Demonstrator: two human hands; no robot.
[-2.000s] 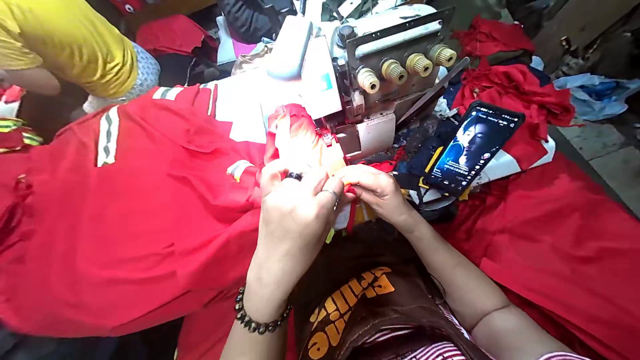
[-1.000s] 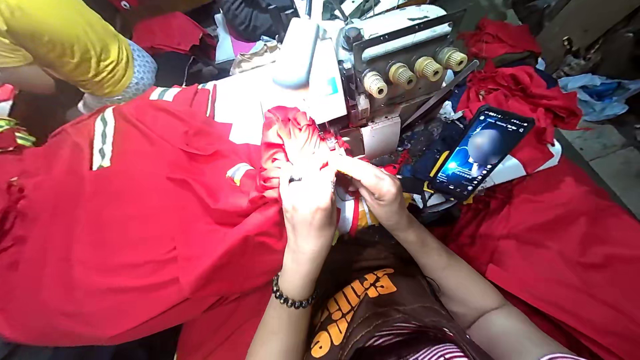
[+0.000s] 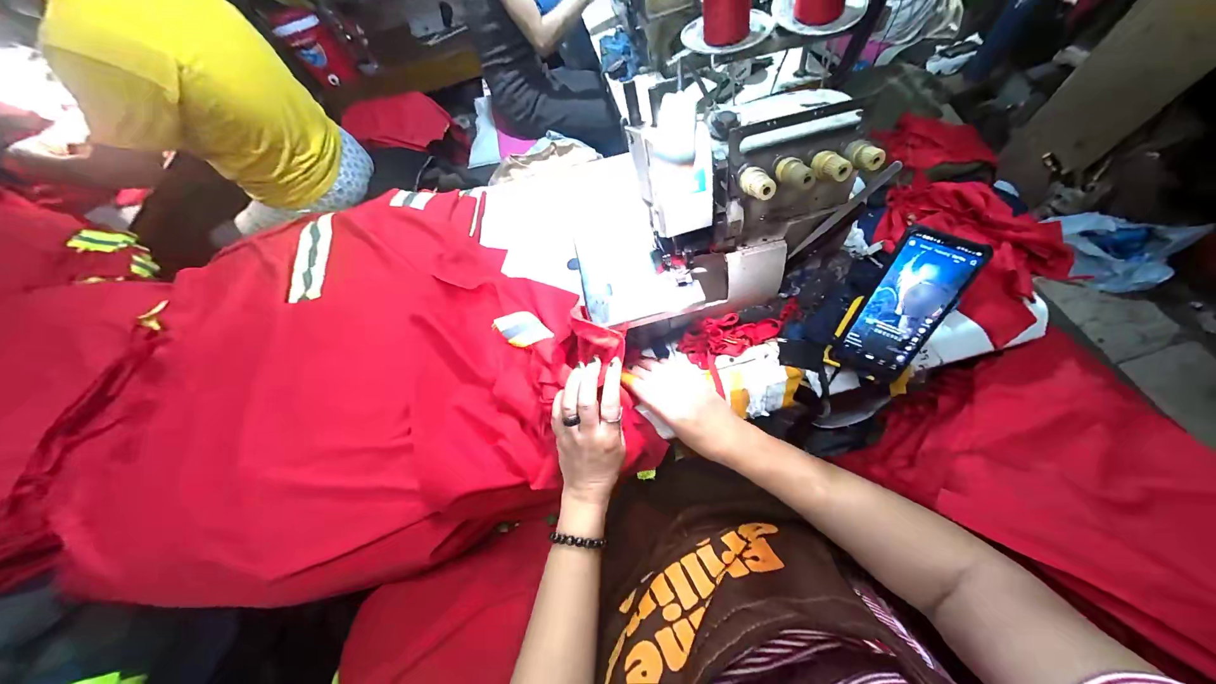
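Note:
A large red fabric garment (image 3: 380, 399) with reflective strips spreads across the left and middle, over the edge of the lit sewing machine bed. My left hand (image 3: 591, 427), with rings and a beaded bracelet at the wrist, holds a gathered fold of it just below the bed. Close on its right, my right hand (image 3: 676, 389) touches the garment's edge, its fingertips partly hidden. Beyond both hands stands an overlock sewing machine (image 3: 798, 142) with several cream tension dials. Its presser foot area (image 3: 676, 271) has no garment fabric under it that I can make out.
A lit phone (image 3: 912, 299) leans on the right, near red scraps (image 3: 978, 228). Tangled red thread (image 3: 731, 337) lies below the machine. Red thread cones (image 3: 727, 21) stand behind. More red cloth (image 3: 1064, 475) covers the right side. A person in a yellow shirt (image 3: 199, 85) is at upper left.
The bunched fabric that both hands held up in front of the machine is now lower, below the bed's edge. My hands have moved down with it. The view has shifted to take in more behind the machine.

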